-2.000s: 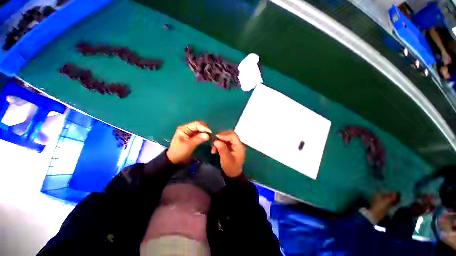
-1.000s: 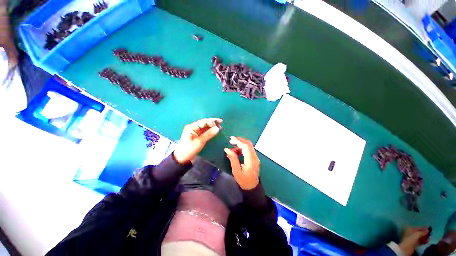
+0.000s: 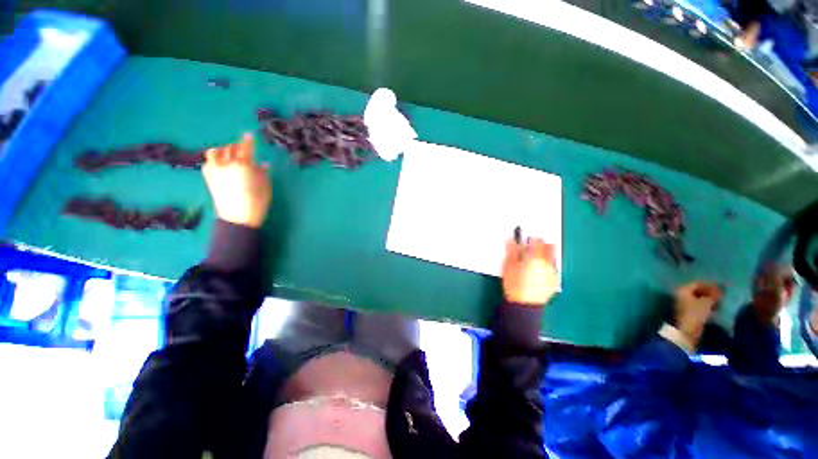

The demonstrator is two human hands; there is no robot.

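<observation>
My left hand (image 3: 238, 184) is at the right end of the upper row of dark parts (image 3: 139, 156). Blur hides whether its fingertips hold a part. My right hand (image 3: 529, 272) is over the lower right of the white sheet (image 3: 475, 193). Its fingertips are at a small dark part (image 3: 517, 235), which shows just beyond them; I cannot tell if they grip it. A second row of dark parts (image 3: 130, 216) lies nearer the bench edge. A loose pile of dark parts (image 3: 318, 138) lies beside a crumpled white cloth (image 3: 387, 125).
A blue tote (image 3: 67, 85) with dark parts stands at the left end. A stray part (image 3: 218, 82) lies near the far edge of the green bench (image 3: 314, 242). Another pile (image 3: 646, 199) lies right of the sheet. A person in blue (image 3: 646, 403) works there, hands over the bench.
My hands have moved apart. The left has gone left and away from me to the upper row; the right has gone right onto the sheet. The camera view has turned.
</observation>
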